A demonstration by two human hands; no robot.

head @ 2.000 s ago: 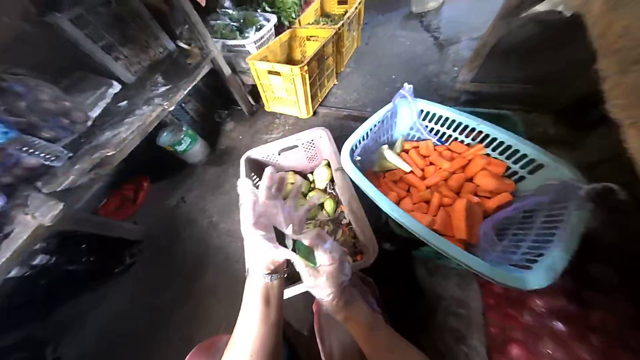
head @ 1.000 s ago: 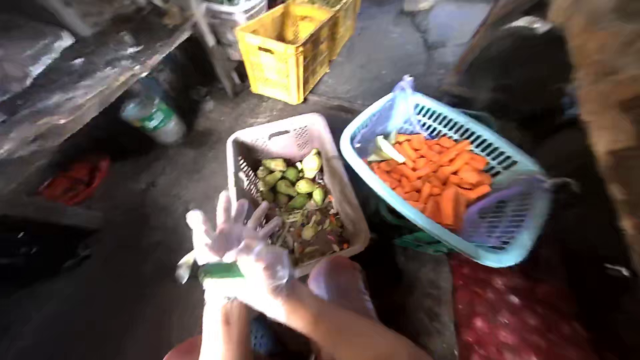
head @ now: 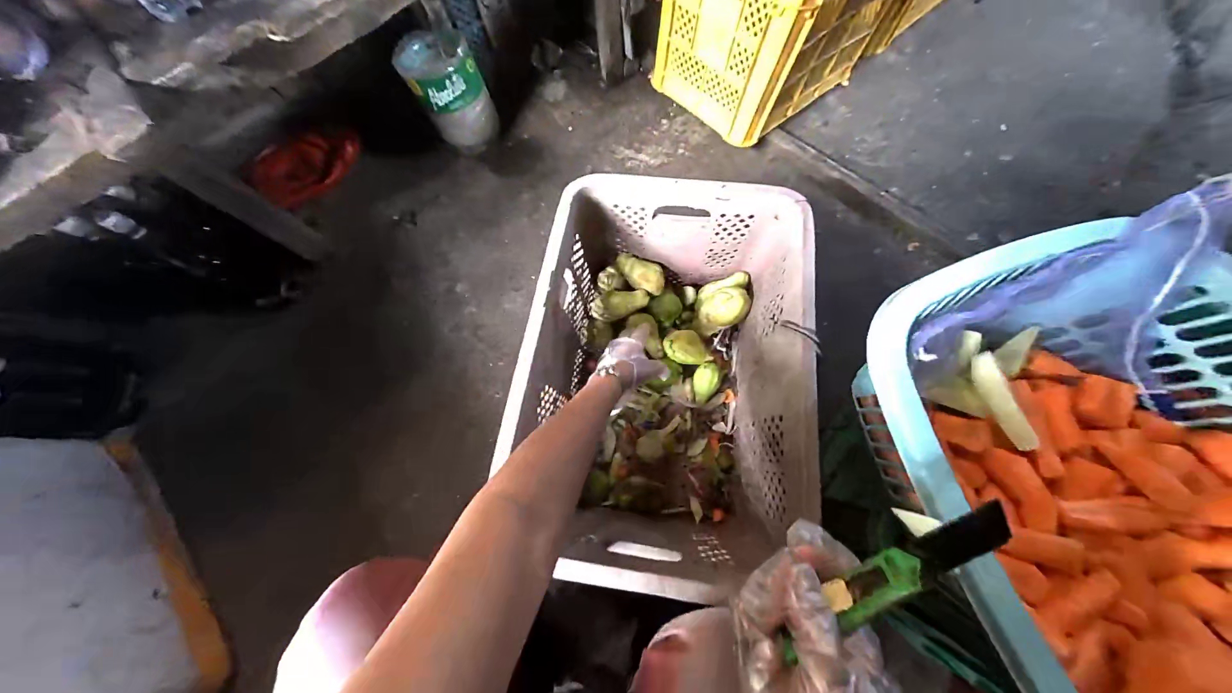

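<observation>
My left hand (head: pixel 635 361), in a clear plastic glove, reaches into a pale pink plastic crate (head: pixel 797 385) and touches the green chayotes (head: pixel 685 346) there; its fingers are partly hidden among them. Vegetable peelings (head: pixel 664 448) lie in the near half of the crate. My right hand (head: pixel 804 616), also gloved, is at the crate's near right corner, closed around a green-handled peeler (head: pixel 881 587) with a dark end. To the right, a light blue plastic basket (head: pixel 905 385) holds peeled orange carrots (head: pixel 1107 500) and a few pale vegetable pieces (head: pixel 1003 399).
Yellow plastic crates (head: pixel 736 67) stand beyond the pink crate. A bottle with a green label (head: pixel 448 91) and a red bag-like thing (head: pixel 304 166) are at the upper left, by a worn wooden shelf (head: pixel 260 38). A whitish block-like thing (head: pixel 87 568) is at lower left.
My hands were together over the near side of the pink crate; now they are apart, the left down among the chayotes, the right beside the crate with the peeler. The view has shifted.
</observation>
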